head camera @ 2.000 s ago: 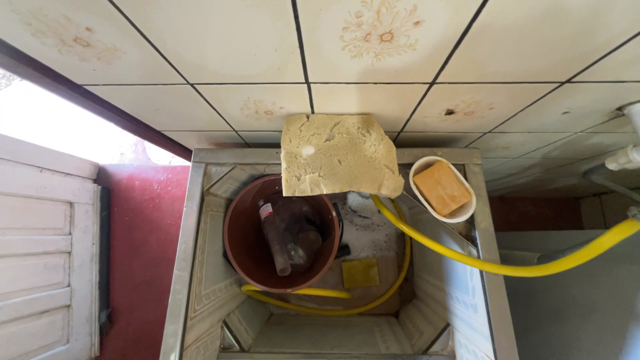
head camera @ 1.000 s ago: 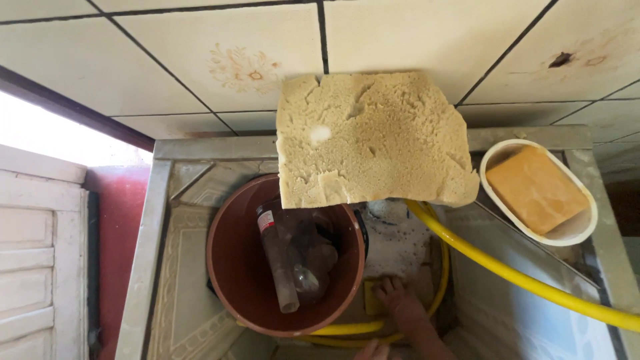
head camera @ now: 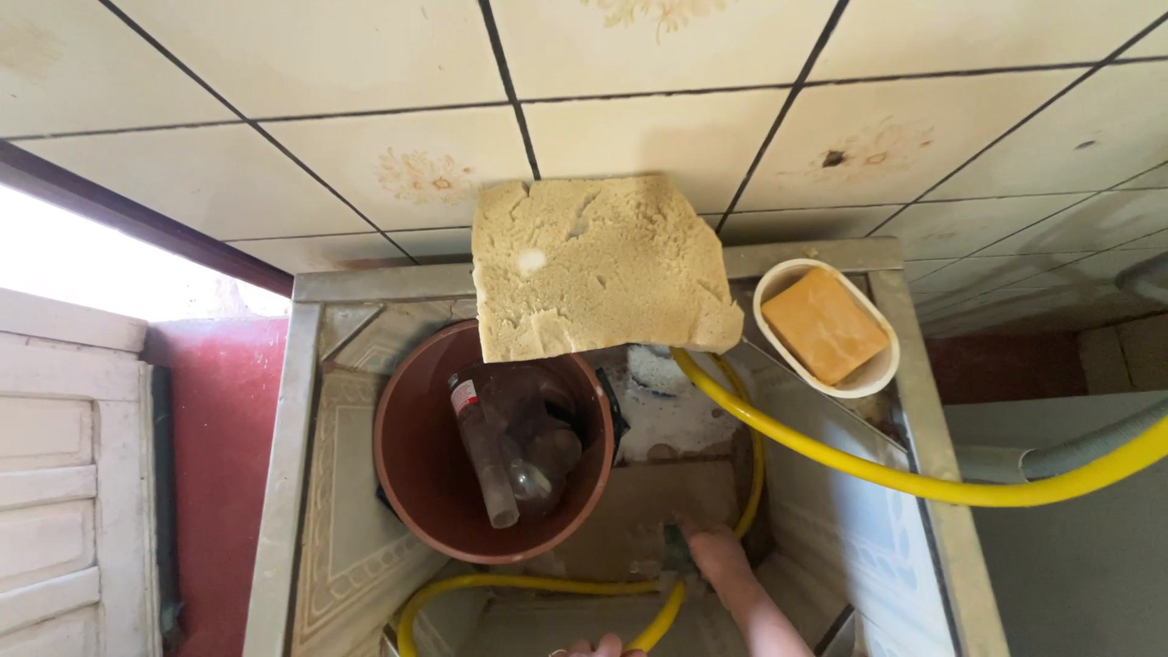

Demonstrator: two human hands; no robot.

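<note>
At the bottom of the tiled basin, my right hand [head camera: 716, 552] has its fingers on a dark green scouring pad [head camera: 676, 550], beside a bend of the yellow hose [head camera: 671, 607]. Only the fingertips of my left hand [head camera: 599, 647] show at the bottom edge of the view, close to the hose; whether they grip it is hidden. A brown plastic bucket [head camera: 392, 456] with clear plastic bottles [head camera: 484, 456] inside stands left of my right hand.
A rough beige foam slab [head camera: 602, 265] rests on the basin's back rim [head camera: 383, 283]. On the back right corner sits a white oval dish [head camera: 890, 365] with an orange soap bar [head camera: 826, 324]. The hose runs out over the right rim. A white panelled door [head camera: 55, 474] stands at left.
Neither hand is seen two seconds ago. One second ago my right hand was at a yellow pad on the basin floor; now that yellow pad is not visible and a green one shows at my fingers.
</note>
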